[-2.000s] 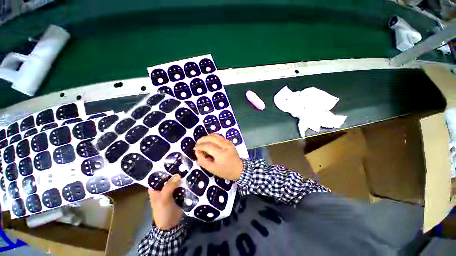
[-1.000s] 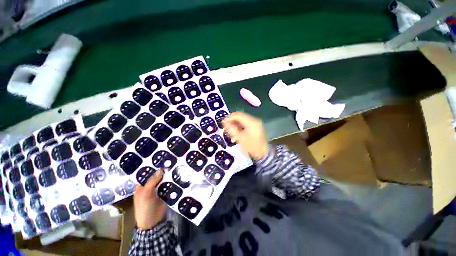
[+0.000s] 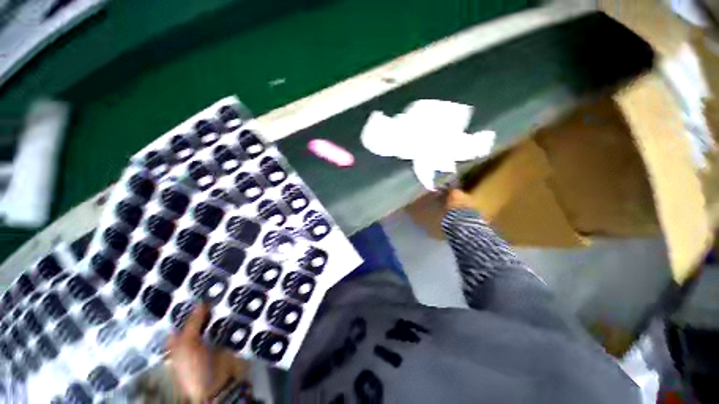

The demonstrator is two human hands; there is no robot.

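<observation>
My left hand point(image 3: 195, 359) holds the near edge of a white label sheet point(image 3: 177, 245) with rows of black labels, thumb on top. This sheet overlaps another label sheet point(image 3: 229, 130) behind it. More label sheets point(image 3: 51, 319) lie fanned at the left. My right hand point(image 3: 456, 199) is small and blurred at the ledge's near edge, just below the crumpled white cloth point(image 3: 430, 134). Its fingers are largely hidden, and I cannot tell whether they grip the cloth. A pink oval tool point(image 3: 331, 152) lies left of the cloth.
A blurred white appliance body point(image 3: 35, 162) lies on the green belt point(image 3: 339, 47) at the left. The dark-green ledge point(image 3: 544, 79) runs along the belt. An open cardboard carton point(image 3: 607, 166) stands at the right. Something blue point(image 3: 378, 252) shows beside my apron.
My right hand has left the sheet and moved right to the ledge edge by the cloth. My left hand still holds the sheet. The view has turned and shifted right.
</observation>
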